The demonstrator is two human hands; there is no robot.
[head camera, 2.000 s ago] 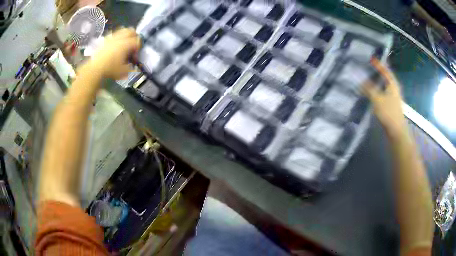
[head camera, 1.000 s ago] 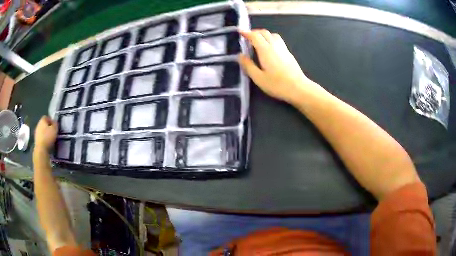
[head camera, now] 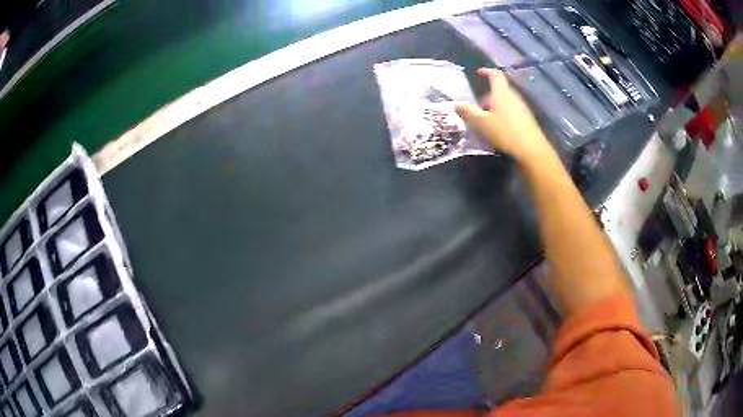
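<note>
A clear bag of small metal parts (head camera: 428,126) lies on the dark bench mat. My right hand (head camera: 498,114) is at the bag's right edge, thumb and index finger apart; whether the fingers touch the bag is unclear. The blister tray (head camera: 110,236) lies at the lower left, cut off by the picture's edge, with black phone frames (head camera: 110,340) in its pockets. My left hand is out of the picture.
A flat clear tray (head camera: 538,61) with a few loose items lies at the far right, beyond my hand. A pale rail (head camera: 244,80) borders the bench, with the green conveyor (head camera: 155,61) behind it. Cluttered equipment stands at the right.
The view has swung right. My right hand has left the blister tray and is now at the bag. My left hand, earlier at the tray's left side, has gone out of view.
</note>
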